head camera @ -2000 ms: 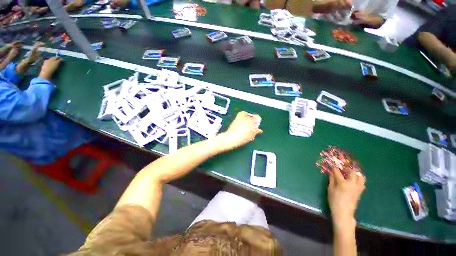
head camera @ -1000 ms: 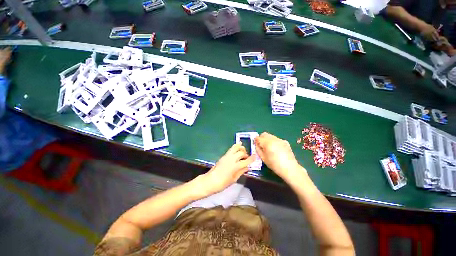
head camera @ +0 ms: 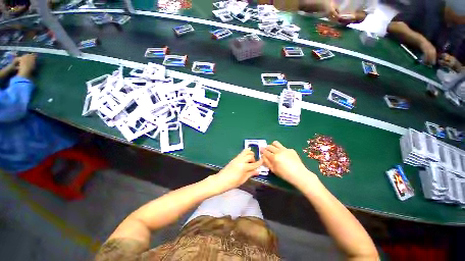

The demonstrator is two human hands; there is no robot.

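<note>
A white plastic frame (head camera: 255, 144) lies on the green bench near its front edge, directly in front of me. My left hand (head camera: 241, 167) holds its left side. My right hand (head camera: 281, 159) has its fingertips on the frame's right side; whether a small part is between them is hidden. A loose heap of small copper-coloured parts (head camera: 330, 156) lies right of my right hand. A jumbled pile of white frames (head camera: 148, 102) lies to the left. A short stack of white frames (head camera: 289, 108) stands beyond my hands near the belt rail.
The dark green belt (head camera: 234, 71) carries spaced part-assembled units and a grey block (head camera: 247, 47). Rows of stacked frames (head camera: 437, 165) stand at far right, with a loose unit (head camera: 399, 182) beside them. A person in blue (head camera: 23, 97) sits at left; others work opposite.
Two seconds ago my left hand was near the pile and my right at the copper heap. Both have come together on the frame, which was drawn nearer. In the last second they barely moved.
</note>
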